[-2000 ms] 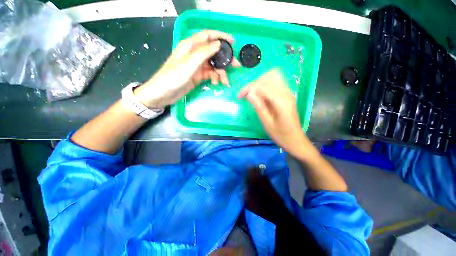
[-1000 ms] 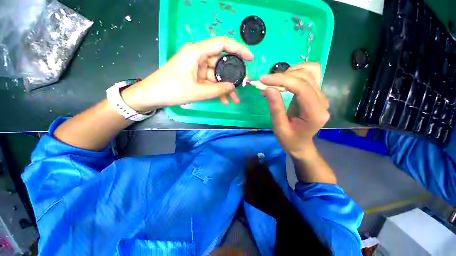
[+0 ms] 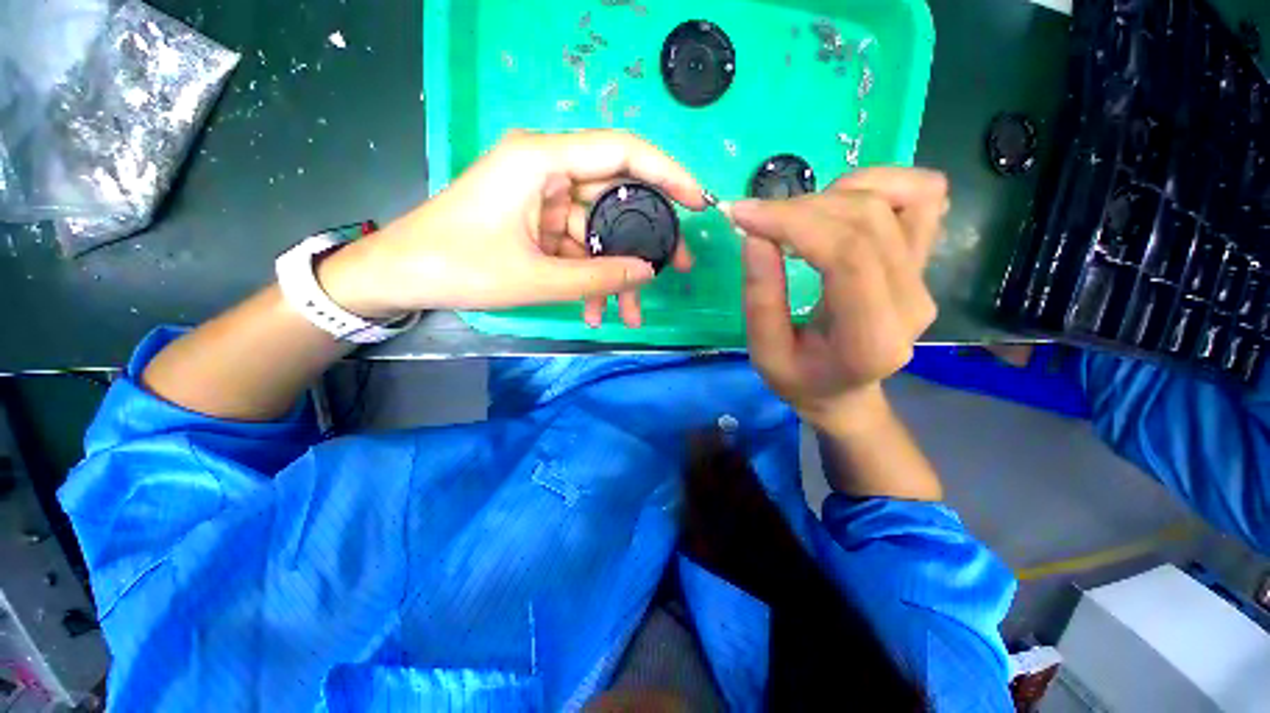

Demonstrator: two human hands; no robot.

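Observation:
My left hand (image 3: pixel 536 237) holds a round black part (image 3: pixel 631 227) between thumb and fingers, its ringed face up with small bright spots at the rim. My right hand (image 3: pixel 843 272) pinches a small thin item (image 3: pixel 715 204) with a silvery tip, near my left index fingertip and apart from the disc; whether it is a tool or a metal piece is unclear. Both hands are over the green tray (image 3: pixel 439 126). Two more black discs lie in the tray, one at the top (image 3: pixel 698 63) and one (image 3: pixel 783 178) partly behind my right hand. Small metal pieces (image 3: pixel 837 49) are scattered there.
A clear plastic bag (image 3: pixel 112 105) with silvery bits lies at left. A black compartment tray (image 3: pixel 1156 195) stands at right, with a loose black disc (image 3: pixel 1013 142) beside it. Another person's blue sleeve (image 3: pixel 1170 446) is at the right, above a white box (image 3: pixel 1170 648).
Since the earliest frame, the view has shifted and my right hand has come up beside the held disc. Since one second ago, its pinched tip has moved from the disc's rim to my left index fingertip.

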